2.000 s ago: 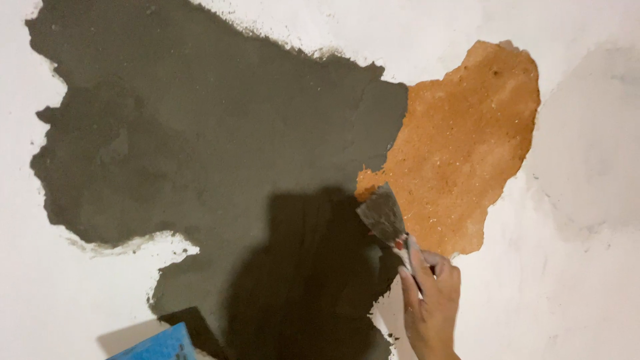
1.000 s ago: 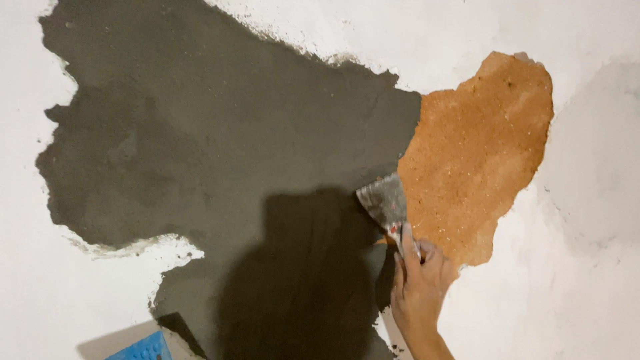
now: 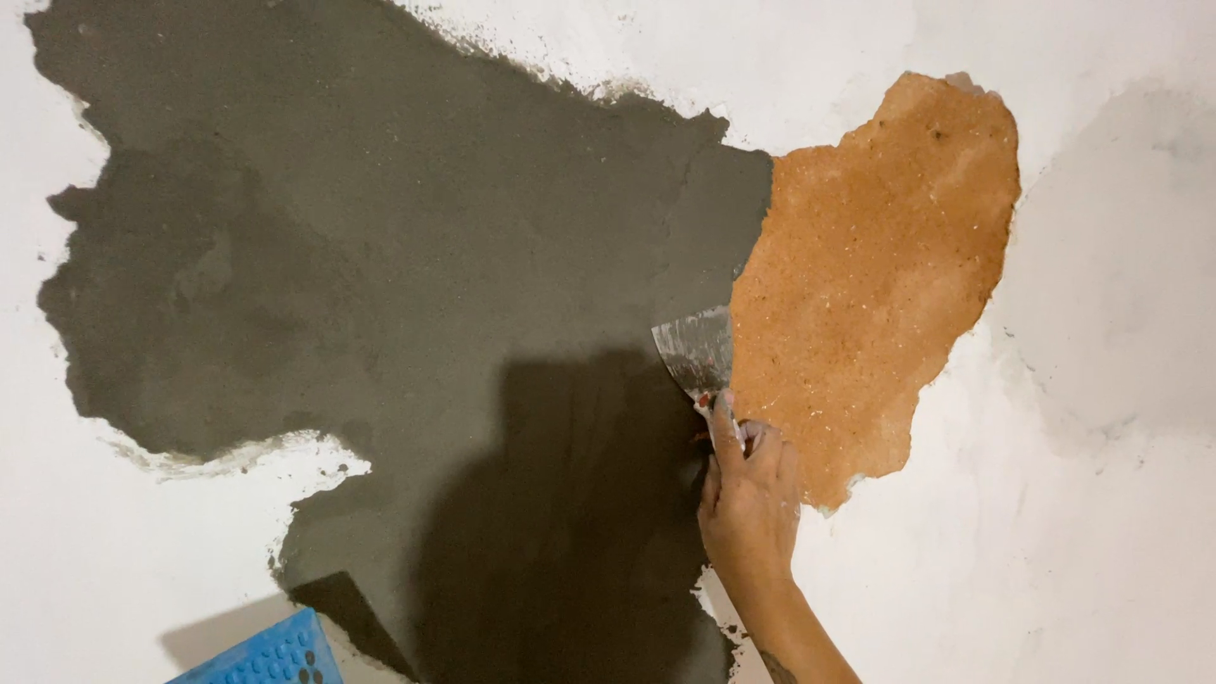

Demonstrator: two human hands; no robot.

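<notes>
My right hand [image 3: 752,494] grips the handle of a putty knife [image 3: 698,353], its index finger stretched along the neck. The metal blade, streaked with grey, lies against the grey cement plaster [image 3: 456,218] beside its border with an orange-brown bare patch [image 3: 869,266] of the wall. My left hand is out of view. At the bottom left edge the corner of a blue plastic board with raised dots [image 3: 266,655] shows; what holds it is hidden.
White painted wall [image 3: 1064,551] surrounds both patches with ragged edges. A paler grey area [image 3: 1121,266] lies at the right. A dark shadow falls over the lower middle of the plaster.
Grey plaster now covers the small orange spot that showed left of the main patch two seconds ago. The putty knife and right hand have shifted slightly along the border.
</notes>
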